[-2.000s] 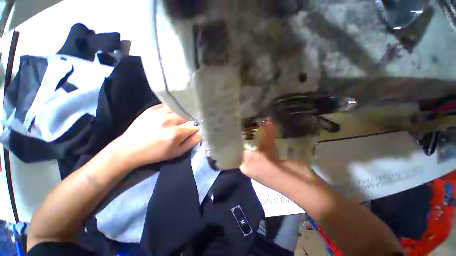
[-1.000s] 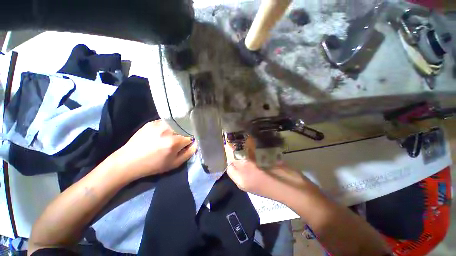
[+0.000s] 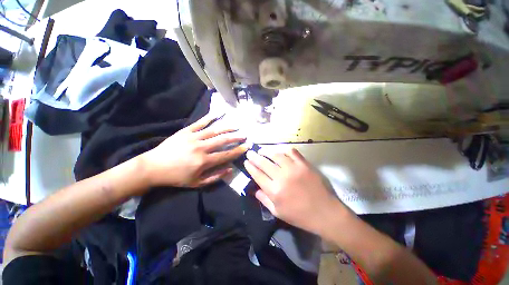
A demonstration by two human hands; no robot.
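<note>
A black garment piece [image 3: 162, 94] lies left of the needle area and hangs over the table's front edge; a light grey panel [image 3: 103, 69] shows at its far left. My left hand [image 3: 192, 153] lies flat on the black cloth with its fingers spread toward the presser foot. My right hand [image 3: 293, 186] is beside it, its fingertips on a small dark edge of the cloth, touching or nearly touching my left fingertips. The presser foot [image 3: 261, 113] is under bright glare just beyond the fingers; the needle cannot be made out.
The stained machine head [image 3: 335, 44] spans the top. Black thread snips [image 3: 340, 116] lie on the cream machine bed [image 3: 301, 125] right of the foot. The white table [image 3: 390, 178] has a printed scale at its front edge. A red crate [image 3: 495, 239] with black cloth is at lower right.
The view has shifted, uncovering the snips and foot. My right hand has come out from behind the machine head, nearer my left hand. My left fingers have spread; the cloth in front is rearranged.
</note>
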